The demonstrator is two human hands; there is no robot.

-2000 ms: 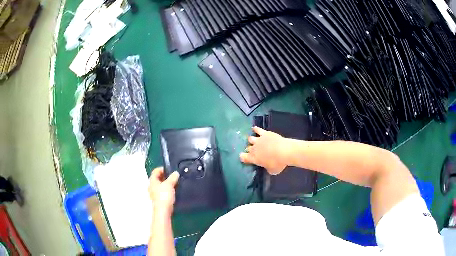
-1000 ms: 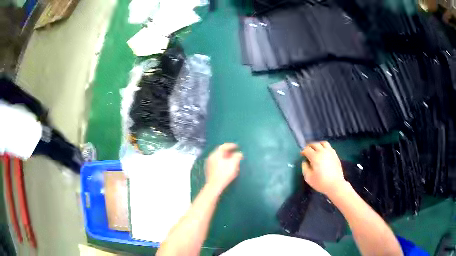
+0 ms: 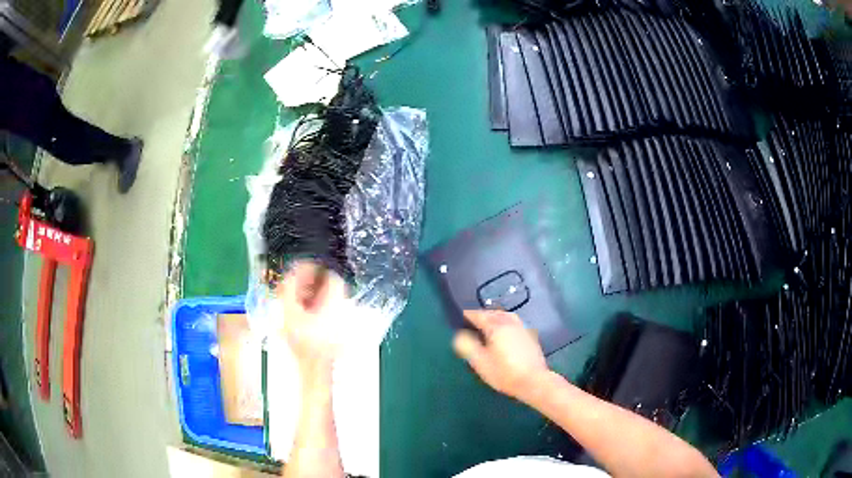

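A flat black panel (image 3: 532, 266) lies tilted on the green table in front of me, with a rounded ring and silver dots near its middle. My right hand (image 3: 500, 350) is at the panel's near edge, its fingers over the edge; whether it grips is hard to tell. My left hand (image 3: 313, 303) is blurred at the near end of the black cable bundle (image 3: 313, 210) in the open clear bag (image 3: 388, 201). Its fingertips are unclear.
Fanned rows of black panels (image 3: 654, 215) cover the right side. A white sheet (image 3: 360, 411) overlaps a blue bin (image 3: 201, 373). White scraps (image 3: 350, 42) lie beyond the bag. A red pallet jack (image 3: 56, 247) and a person's leg (image 3: 70, 121) are at the left.
The panel with the ring now lies between the bag and the fanned rows. My left hand has moved left to the cable bundle. My right hand has moved left to the panel. The view has shifted.
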